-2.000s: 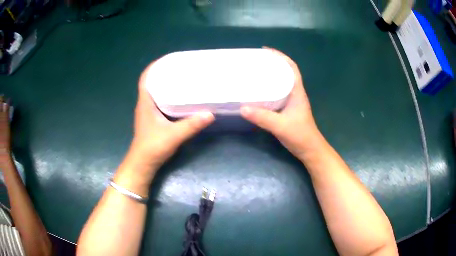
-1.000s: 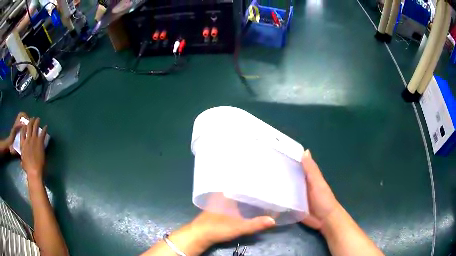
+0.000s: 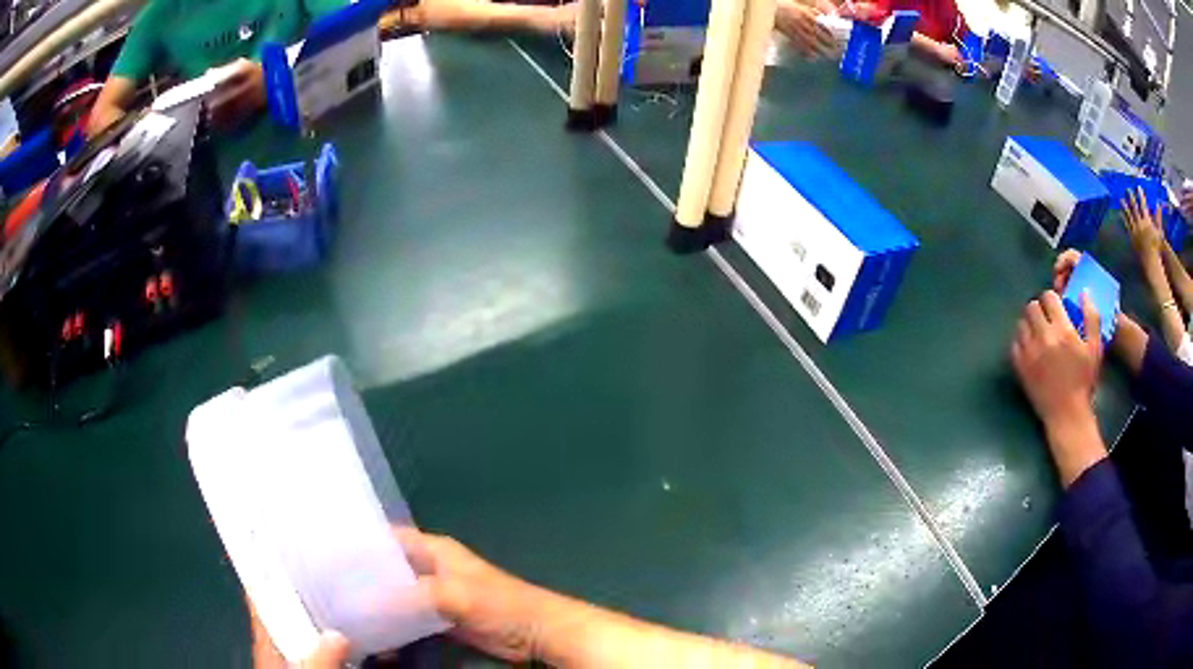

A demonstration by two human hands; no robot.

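The oval appliance [image 3: 308,510] is at the lower left of the view, tilted on its side above the green bench, with its white housing joined to the translucent body. My right hand [image 3: 458,595] holds the translucent side at its lower right. My left hand [image 3: 294,647] is at the bottom edge, mostly cut off and hidden by the appliance; its thumb and a little of the hand show against the lower end of the housing.
A blue-and-white box [image 3: 824,242] stands beyond a pale seam, near cream posts [image 3: 720,118] with black feet. A black unit with red connectors [image 3: 118,261] and a blue parts bin [image 3: 281,216] are at left. Other people's hands [image 3: 1060,353] work with boxes at right and at the back.
The view has swung to the right, so the appliance now sits at the lower left. The appliance has turned to a steeper tilt, still between both hands. More boxes and people show.
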